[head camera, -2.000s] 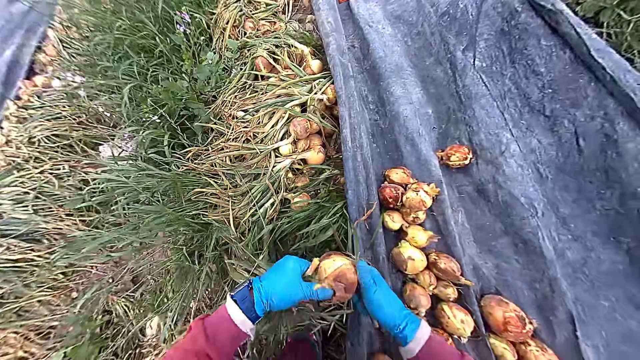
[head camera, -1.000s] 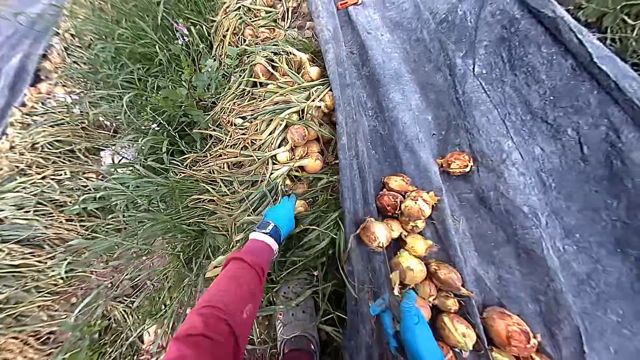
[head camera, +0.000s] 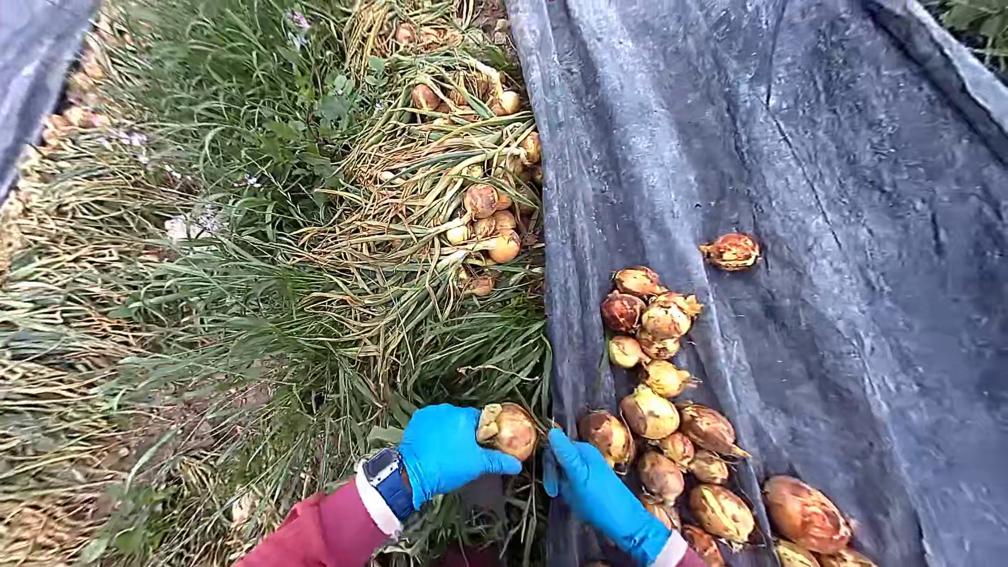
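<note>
My left hand (head camera: 449, 453), in a blue glove with a watch at the wrist, holds an onion (head camera: 510, 431) over the grass at the edge of a dark ground sheet. Close to the onion's right side is my right hand (head camera: 587, 480), also gloved; its fingertips are near the root end, and whether it grips a small tool cannot be told. Beside it, a group of trimmed onions (head camera: 650, 412) lies on the sheet (head camera: 827, 315), with a single onion (head camera: 732, 251) farther up.
Onions with long dried tops (head camera: 482, 201) lie along the left edge of the sheet. Green grass (head camera: 236, 157) and withered leaves (head camera: 63, 354) cover the ground at left. Another sheet (head camera: 31, 71) shows in the top left corner.
My left hand has come back from the onion tops with an onion in it. My right hand has moved from the group on the sheet to that onion.
</note>
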